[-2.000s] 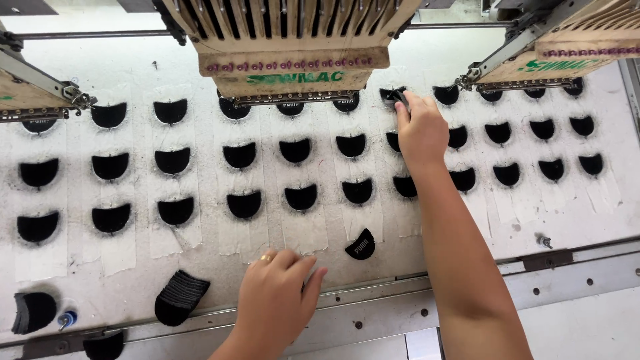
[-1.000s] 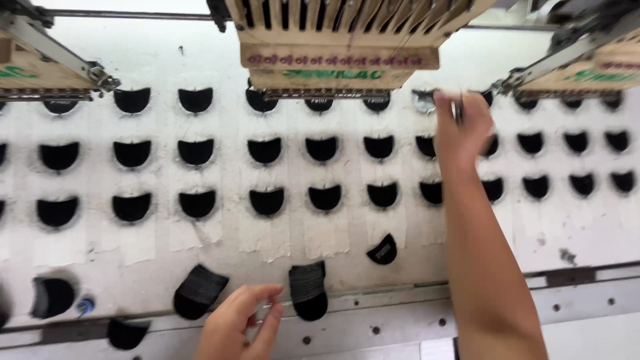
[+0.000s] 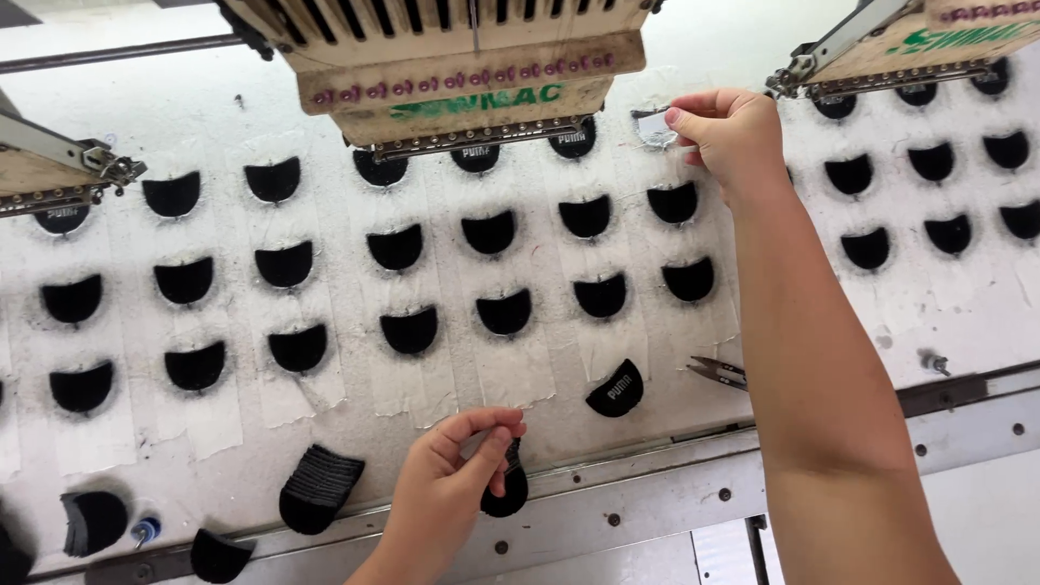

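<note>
My right hand (image 3: 727,138) reaches to the top row of black half-round fabric patches, beside the middle machine head. Its thumb and forefinger pinch a thin white piece (image 3: 652,124) over a whitish half-round spot with a dark upper edge. Near the front rail, my left hand (image 3: 455,471) has thumb and forefinger close together; whether anything is between them cannot be made out. It partly covers a fanned stack of black patches (image 3: 505,497). A loose black patch with white lettering (image 3: 616,388) lies to the right of it, and thread snips (image 3: 719,371) lie beside my right forearm.
Embroidery machine heads (image 3: 479,89) overhang the back. Rows of black patches (image 3: 490,231) sit on the white taped surface. Another fanned stack (image 3: 319,489), a loose patch (image 3: 221,556) and a small blue-topped part (image 3: 146,530) are at front left. A metal rail (image 3: 650,479) crosses the front.
A black piece showed at my right fingertips two seconds ago; white shows there now. My left hand now partly covers the stack seen uncovered one second ago. The view has come closer.
</note>
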